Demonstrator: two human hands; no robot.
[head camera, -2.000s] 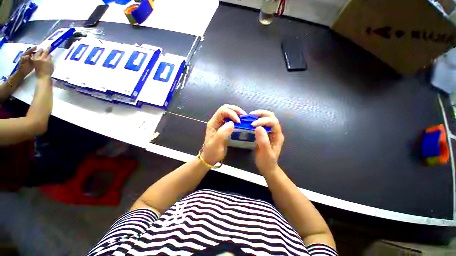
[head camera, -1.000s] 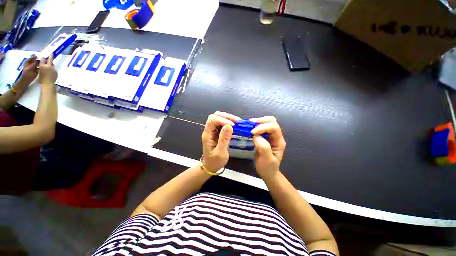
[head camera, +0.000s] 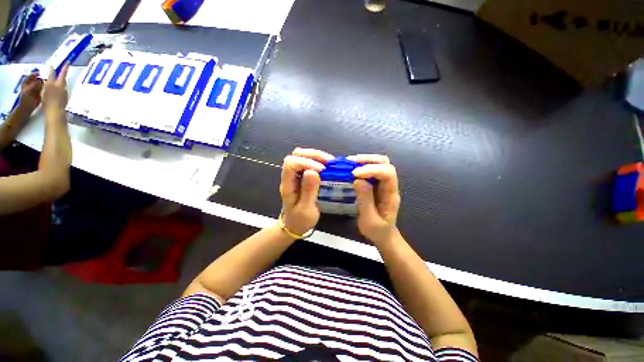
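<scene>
A small white and blue retail box (head camera: 337, 192) is held upright between both hands above the black table's front edge. Its blue end flap faces up, between the fingertips. My left hand (head camera: 302, 191) grips the box's left side, thumb toward me and fingers at the flap. My right hand (head camera: 377, 194) grips the right side in the same way. The fingers partly cover the flap, so I cannot tell if it is fully closed.
Overlapping retail boxes (head camera: 141, 88) lie at left, beside another person's hands (head camera: 44, 92) holding a box. A smartphone (head camera: 419, 58) lies ahead. A tape dispenser (head camera: 628, 192) is at the right edge, a brown carton (head camera: 565, 35) at the far right, a red stool (head camera: 134, 249) below left.
The hands keep hold of the box; the fingers have shifted slightly on the flap, and more of the box's near face shows than two seconds ago. The view has shifted slightly.
</scene>
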